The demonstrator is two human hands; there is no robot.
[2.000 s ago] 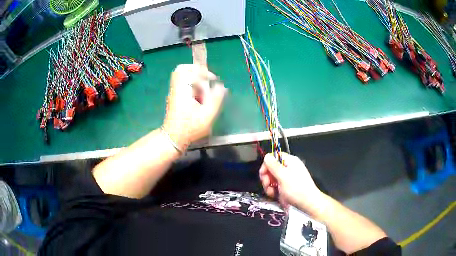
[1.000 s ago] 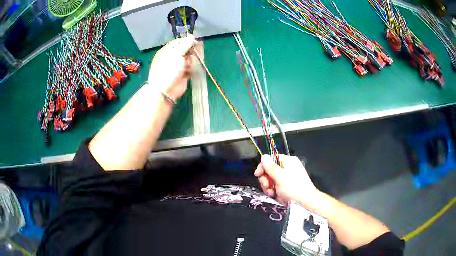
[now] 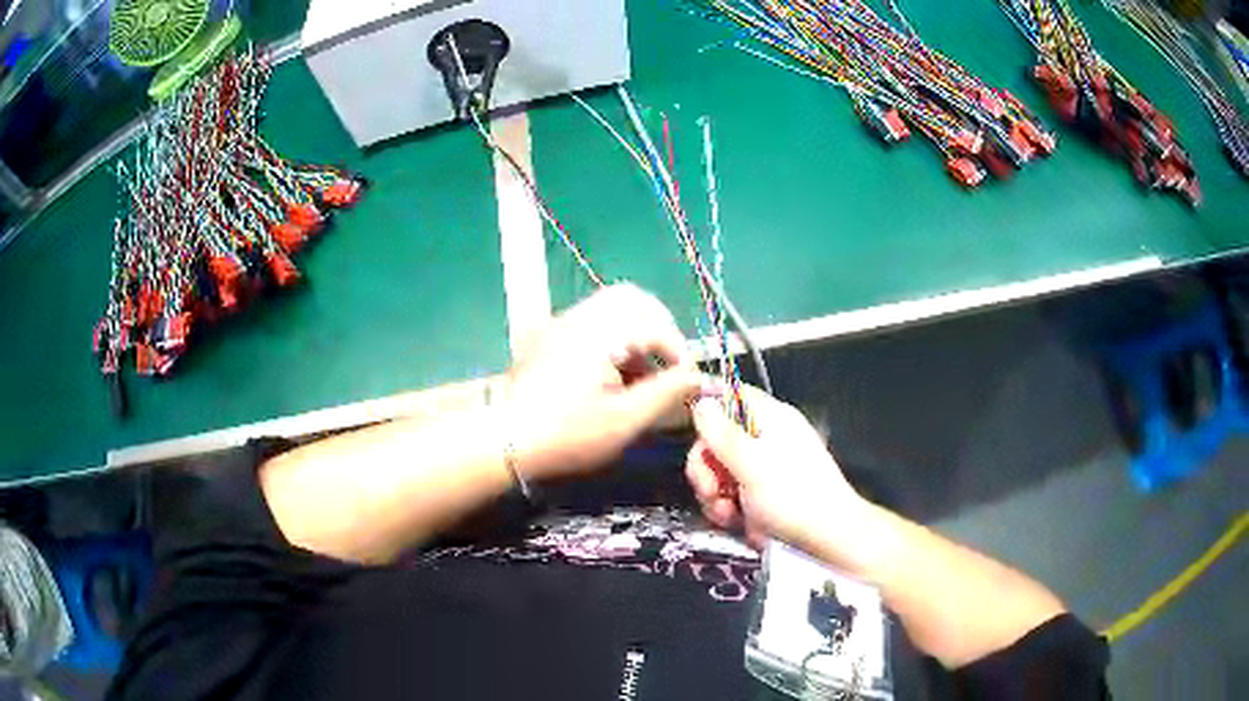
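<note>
My right hand (image 3: 767,466) is closed on the wire harness near the bench's front edge. Its loose wires (image 3: 689,247) fan up over the bench, and a bit of red shows under my fingers. My left hand (image 3: 610,377) is beside my right hand, its fingertips close to the base of the wires; whether it pinches a wire is hidden. A thin dark and red wire pair (image 3: 555,222) runs from the twisting head (image 3: 469,62) down to behind my left hand. The twisting head's two prongs point toward me on the front of the white-grey machine (image 3: 569,48).
The finished harness pile (image 3: 206,233) lies left, with a green fan (image 3: 158,30) behind it. The untwisted pile (image 3: 890,82) and further bundles (image 3: 1109,117) lie right. A pale strip (image 3: 523,260) and grey cable (image 3: 747,329) reach the bench edge (image 3: 959,304). A blue stool (image 3: 1178,390) stands below right.
My left hand has moved from the twisting head back to beside my right hand. The yellow-orange wires stretched between my hands no longer show; a dark and red pair now runs from the head.
</note>
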